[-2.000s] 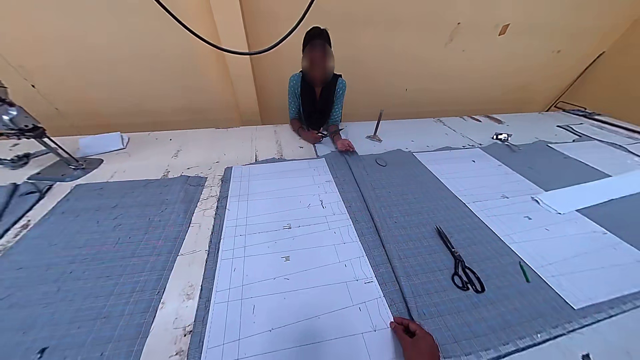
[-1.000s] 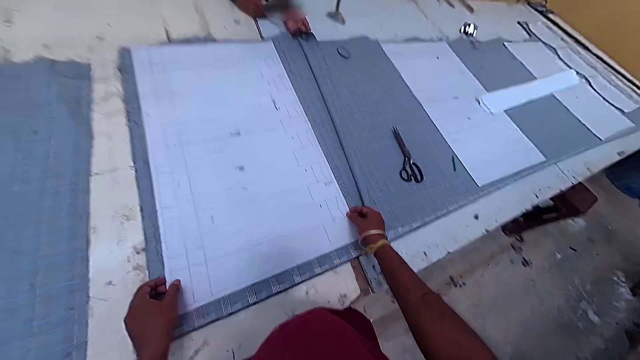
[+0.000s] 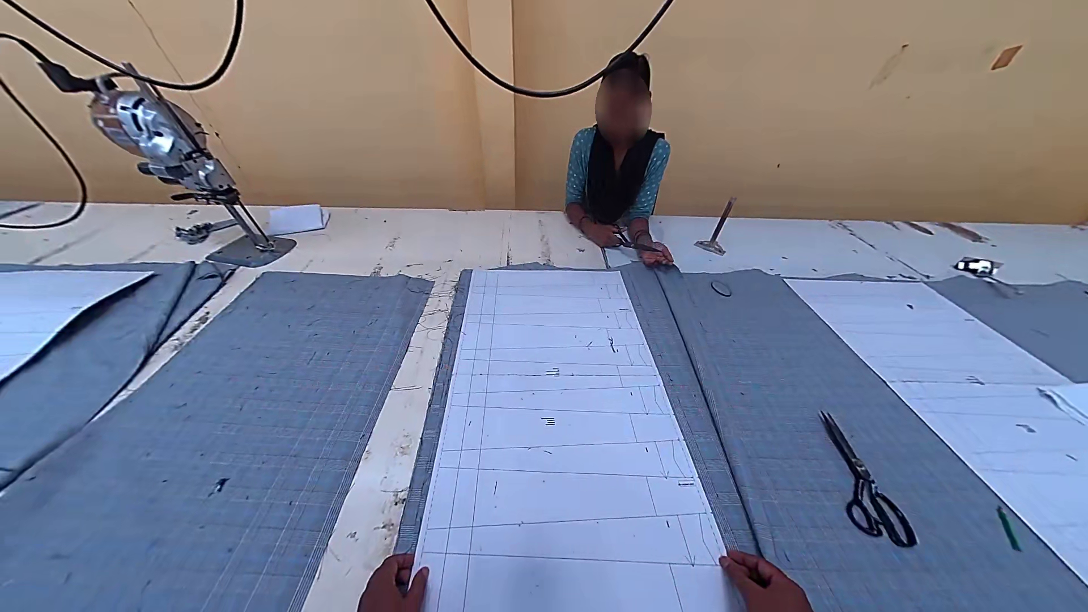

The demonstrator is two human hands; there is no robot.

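A white paper pattern sheet [image 3: 561, 442] with ruled lines lies on grey checked fabric [image 3: 663, 340] in the middle. My left hand [image 3: 394, 585] pinches the sheet's left edge near the bottom of the view. At its right edge, my right hand [image 3: 765, 583] holds the paper between thumb and fingers. Black-handled fabric shears [image 3: 867, 484] rest on the grey cloth to the right, a small green stick [image 3: 1008, 529] beyond them. A dark fold line runs through the fabric from my right hand toward the far edge.
Across the table a co-worker [image 3: 620, 161] holds scissors at the fabric's far edge. A straight-knife cloth cutting machine [image 3: 170, 153] stands at the far left, black cables hanging above. Another fabric piece [image 3: 255, 408] lies left; more paper sheets [image 3: 986, 408] lie right. A metal stand [image 3: 716, 229] sits at the back.
The view has swung up from the near table edge. My left hand, out of view two seconds ago, is at the paper's left edge; my right hand remains at its right edge.
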